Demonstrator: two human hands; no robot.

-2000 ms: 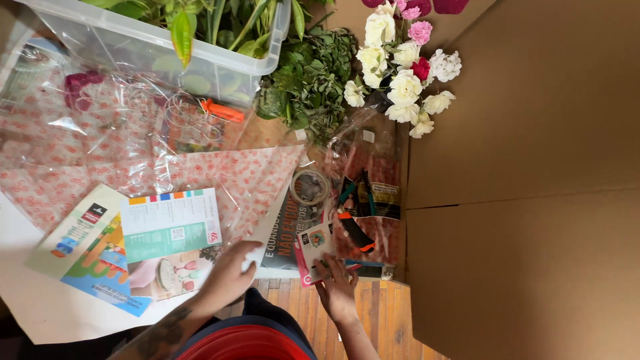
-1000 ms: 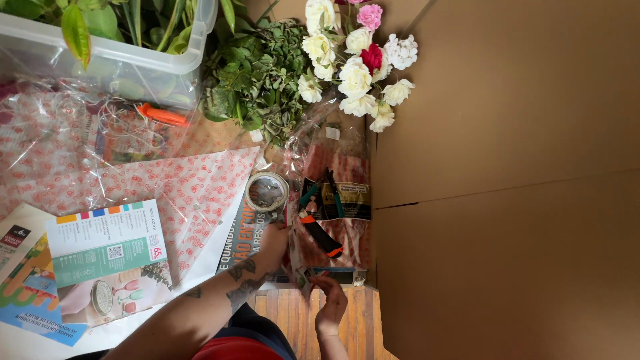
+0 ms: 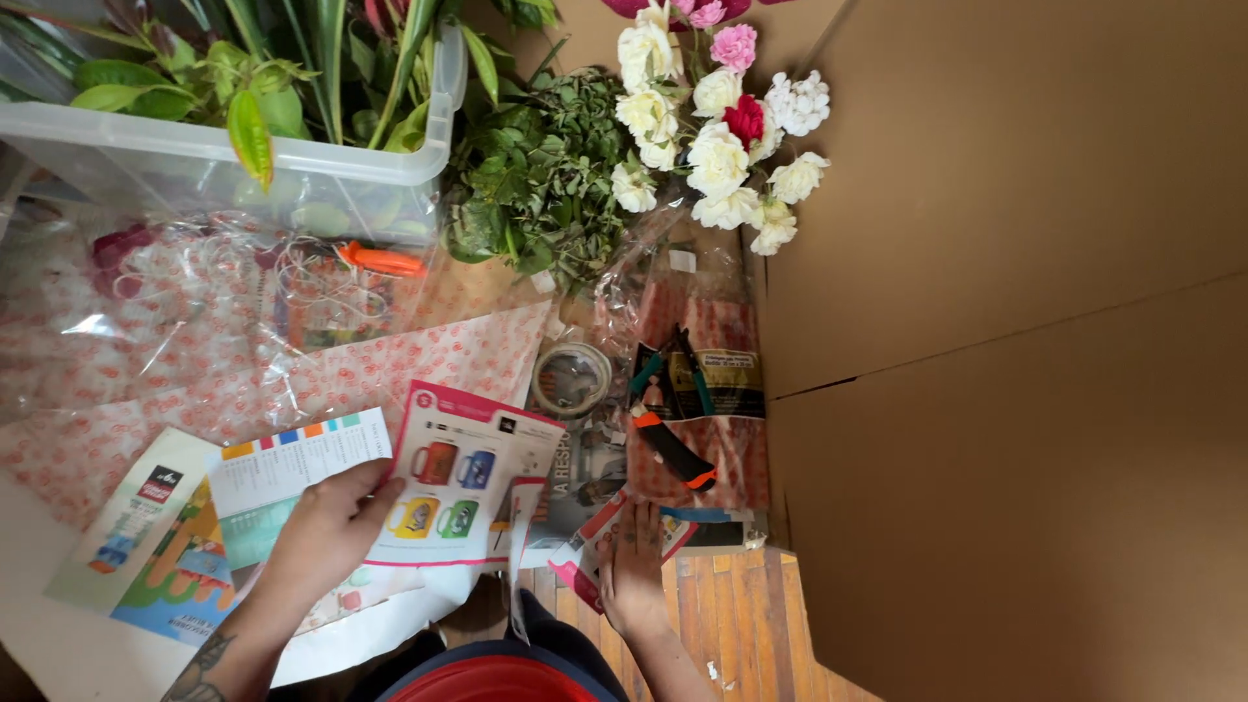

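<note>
My left hand [image 3: 336,522] grips the left edge of a printed leaflet [image 3: 458,478] that shows coloured mugs. A narrow folded strip hangs at the leaflet's right side. My right hand [image 3: 634,565] lies with fingers extended on another pink-edged leaflet [image 3: 580,556] at the table's front edge; whether it grips that sheet is unclear. Beyond it are a knife-like tool with a black and orange handle [image 3: 675,453] and green-handled pliers or cutters [image 3: 675,370], on a packet of patterned wrap [image 3: 736,439]. A roll of clear tape [image 3: 572,380] sits left of them. More leaflets [image 3: 302,473] lie at left.
A clear plastic tub [image 3: 292,161] of leafy stems stands at back left, beside a heap of green foliage [image 3: 546,175] and white, pink and red flowers [image 3: 721,156]. Patterned paper and clear film [image 3: 195,341] cover the left side, with an orange-handled tool [image 3: 380,259]. Cardboard [image 3: 994,292] borders the right.
My left hand has moved from beside the right hand back to the left, and now holds up the mug leaflet. The right hand now lies spread on a leaflet. The view has shifted.
</note>
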